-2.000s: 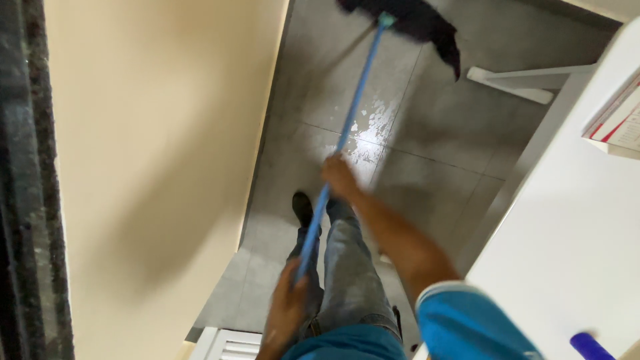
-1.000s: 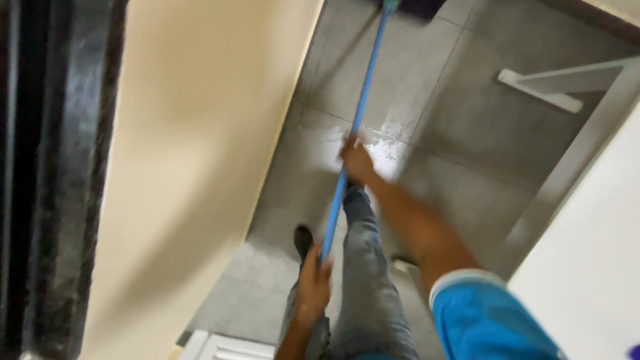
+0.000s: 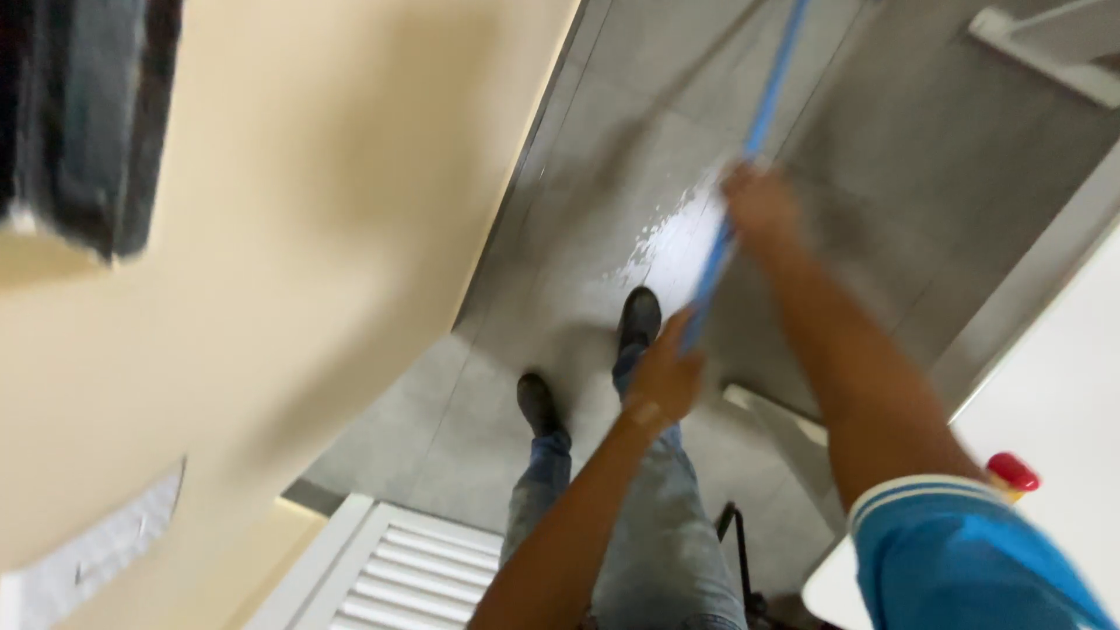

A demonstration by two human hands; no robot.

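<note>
A long blue pole (image 3: pixel 770 83) runs from the top edge of the view down between my two hands; its far end is out of view. My right hand (image 3: pixel 763 206) grips it farther up. Closer to my body, my left hand (image 3: pixel 667 367) is closed around its lower part. Beneath the pole lies the grey tiled floor (image 3: pixel 665 149), with a bright wet-looking patch (image 3: pixel 678 236) just ahead of my dark shoes.
A cream wall (image 3: pixel 350 219) stands on the left, with a dark ledge (image 3: pixel 96 122) above. A white louvered door (image 3: pixel 420 569) is at lower left. On the right are a white table (image 3: pixel 1050 376) with a red-capped container (image 3: pixel 1012 472) and white metal legs (image 3: pixel 1041 61).
The dark cloth or mop head at the pole's far end, seen earlier, has left the view. My feet have moved on the floor. The view has shifted, showing more of the wall and louvered door.
</note>
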